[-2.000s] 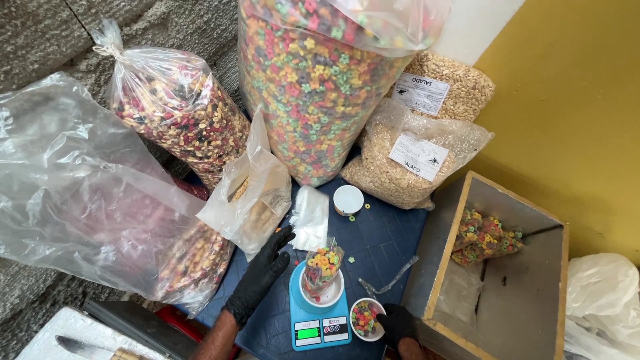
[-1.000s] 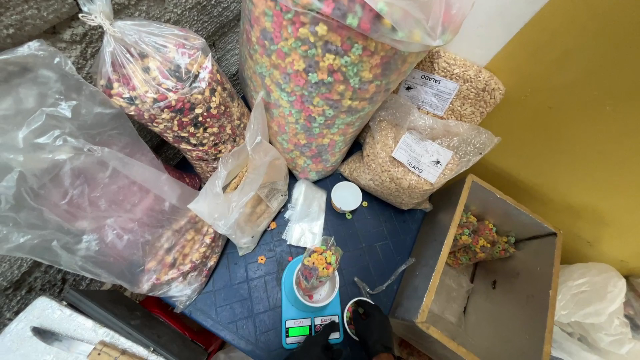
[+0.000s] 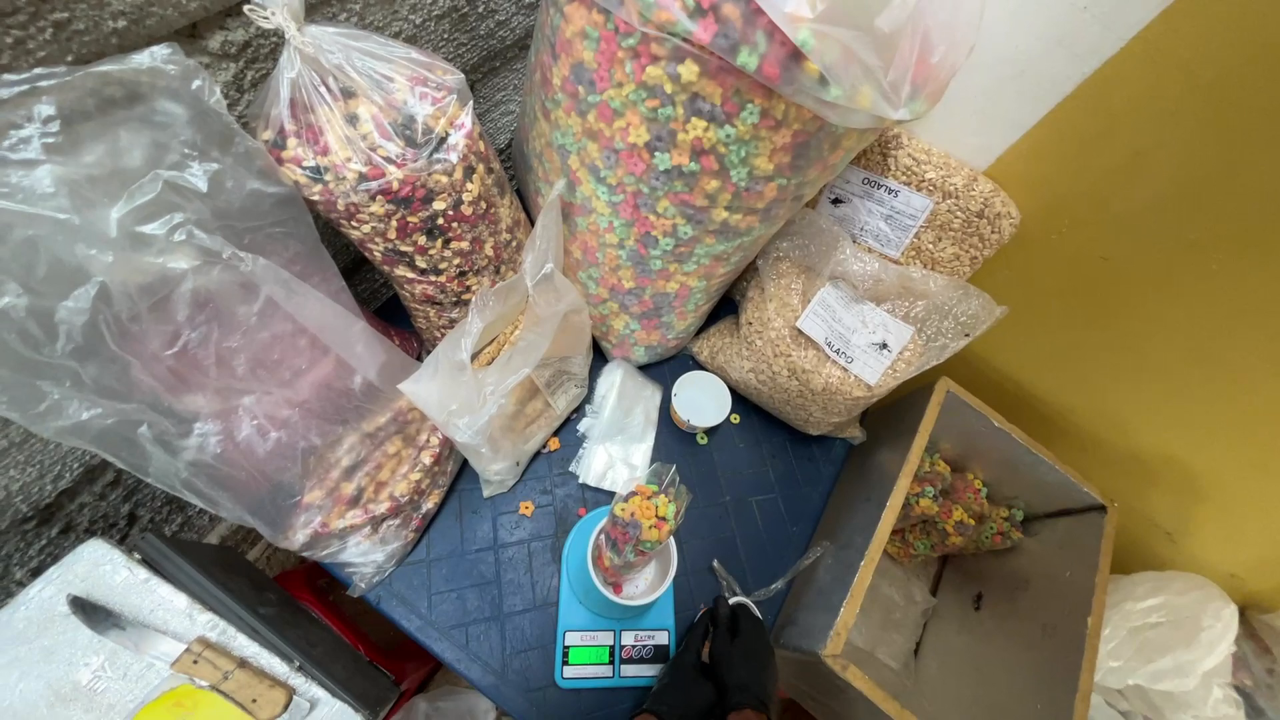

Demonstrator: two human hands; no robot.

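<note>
Both of my hands wear black gloves and meet at the bottom of the head view. My left hand (image 3: 684,668) and my right hand (image 3: 743,655) lie side by side over a small white cup (image 3: 745,605), whose rim shows just beyond the fingertips; their grip is hidden. To their left is a blue kitchen scale (image 3: 582,625) with a lit green display. A white bowl (image 3: 662,578) on it holds an upright clear bag of colorful cereal (image 3: 637,525). Flat clear plastic bags (image 3: 622,425) and a round white-topped container (image 3: 700,401) lie beyond the scale.
Big bags of cereal loops (image 3: 650,180), mixed nuts or seeds (image 3: 400,190) and puffed grain (image 3: 790,350) stand behind. A wooden box (image 3: 850,600) with filled cereal bags (image 3: 950,515) is at right. A knife (image 3: 180,655) lies on white foam (image 3: 75,590) at lower left.
My left hand has moved from left of the scale, across its front, to beside my right hand. The cereal in the small cup, visible two seconds ago, is now covered by my hands.
</note>
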